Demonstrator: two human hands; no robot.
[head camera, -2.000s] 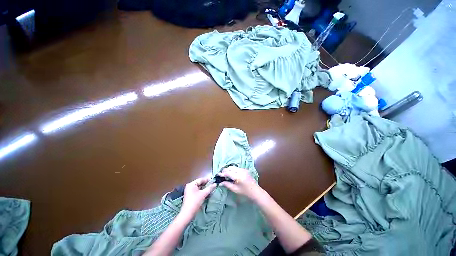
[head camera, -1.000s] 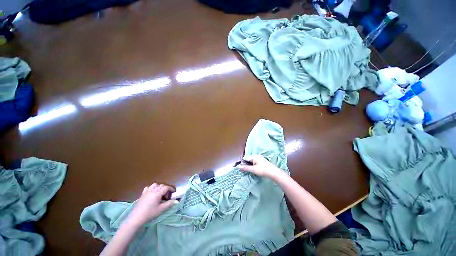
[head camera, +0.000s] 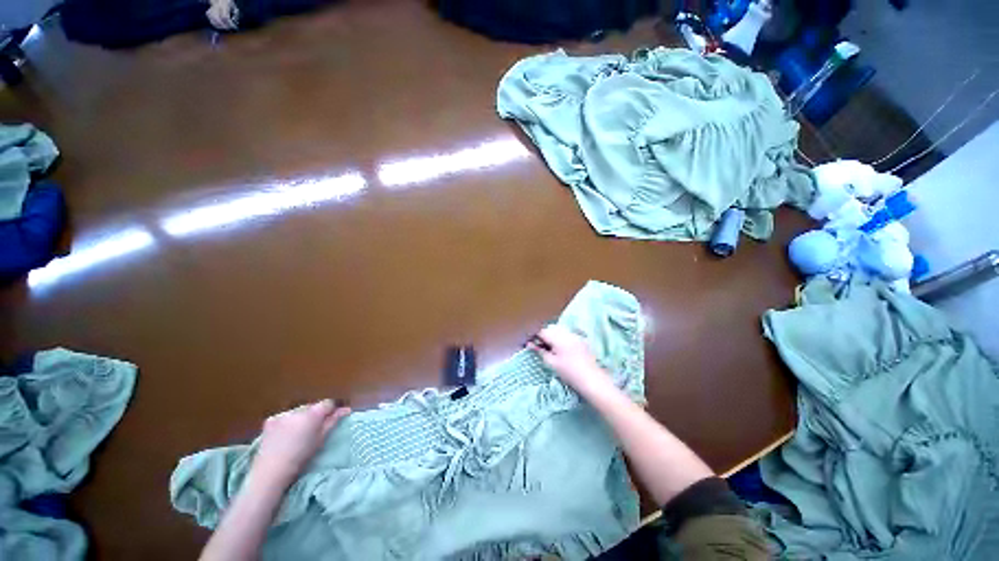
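Observation:
A sage-green dress lies in front of me, its neckline facing away and its skirt cut off by the bottom edge. Its smocked bodice panel is stretched between my hands, with thin green ties at the middle. A black tag with white print stands out above the neckline. My left hand grips the left end of the neckline. My right hand grips the right end beside the puff sleeve; something small and dark shows at its fingers.
Green dress piles lie at far right, right and left. A grey-blue cylinder sits by the far pile. A white and light-blue bundle is at right. Another person's hand and black garments show across the brown table.
My hands have moved apart from the spot by the right sleeve to both ends of the neckline. The bodice is now stretched wider, and the tag has flipped out above it. Another person's hand has appeared.

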